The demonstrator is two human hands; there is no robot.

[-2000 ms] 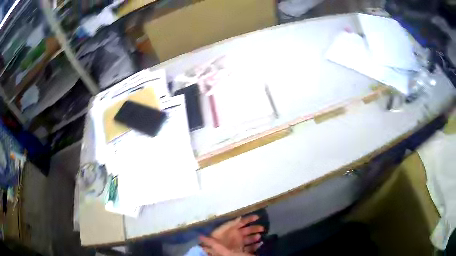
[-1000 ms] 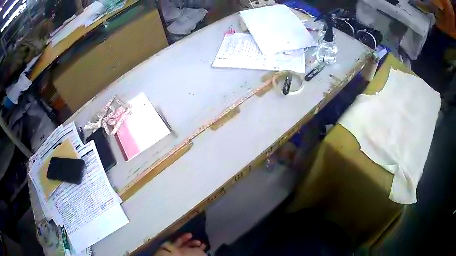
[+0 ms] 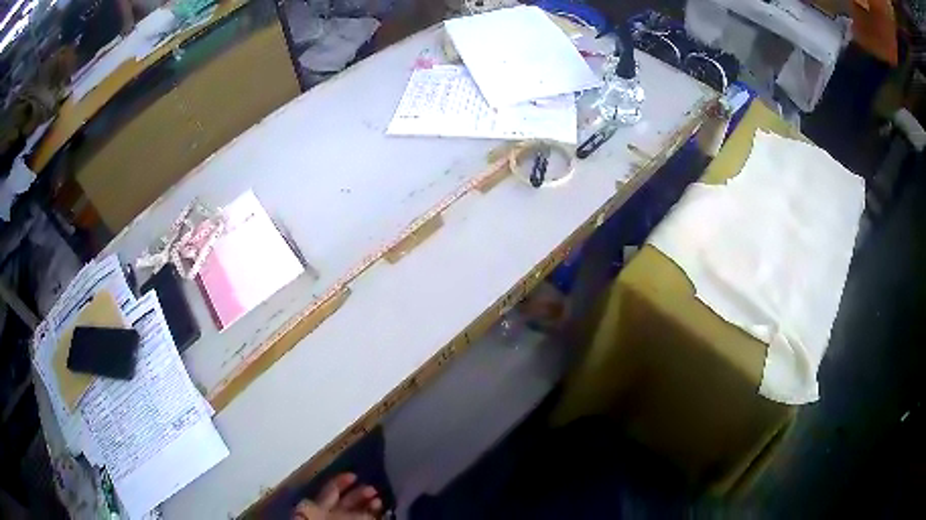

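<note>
Bare fingers of my hands [image 3: 343,498] show small at the bottom edge, below the table's near edge. They are cut off and I cannot tell which hand they belong to. No held item shows. A black smartphone [image 3: 103,351] lies on a tan card [image 3: 73,381] over printed sheets [image 3: 142,416] at the left. A dark flat item [image 3: 175,310] lies beside the sheets. A pink-and-white notepad [image 3: 249,259] lies right of it, with crumpled pale pink strips [image 3: 193,239] at its upper left and a thin dark pen [image 3: 294,249] along its right side.
On the white table [image 3: 396,295], a cream ring [image 3: 523,175] surrounds small black snips [image 3: 539,168]. A second black tool [image 3: 595,142], a spray bottle [image 3: 621,100] and a blank sheet [image 3: 518,51] over a written sheet [image 3: 437,107] lie beyond. Cream fabric [image 3: 762,239] drapes a mustard-covered stand [image 3: 650,345] at right.
The view has swung right, so the table items sit further left and the draped fabric shows fully. The hands, fuller in view and together two seconds ago, are now mostly below the bottom edge.
</note>
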